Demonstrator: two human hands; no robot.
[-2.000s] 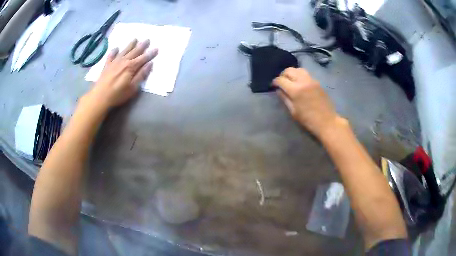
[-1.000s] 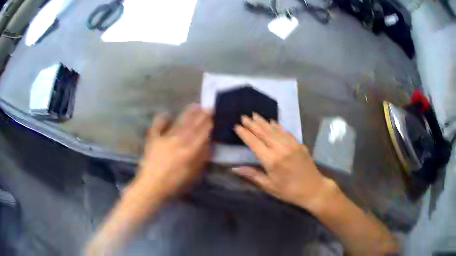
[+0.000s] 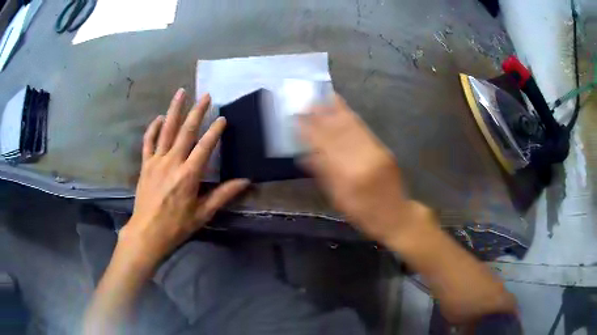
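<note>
A black pocket piece point(image 3: 243, 141) lies on a white pressing sheet point(image 3: 222, 73) near the table's front edge. My left hand point(image 3: 180, 163) is spread flat, its fingertips on the sheet and at the left edge of the black piece. My right hand point(image 3: 350, 160) is blurred and holds the pale, semi-clear pocket template point(image 3: 280, 124) over the right part of the black piece. Its fingertips are hard to make out. I cannot tell whether the template touches the cloth.
The steam iron point(image 3: 501, 124) stands at the right on the grey table point(image 3: 406, 78). A stack of pressed pockets point(image 3: 26, 124) is at the left edge. White sheets point(image 3: 131, 16) and dark-handled scissors point(image 3: 71, 16) lie at the far left.
The black piece came from the far side onto the pressing sheet near me. My right hand then left it and took hold of the template from the right. My left hand moved from the white sheets.
</note>
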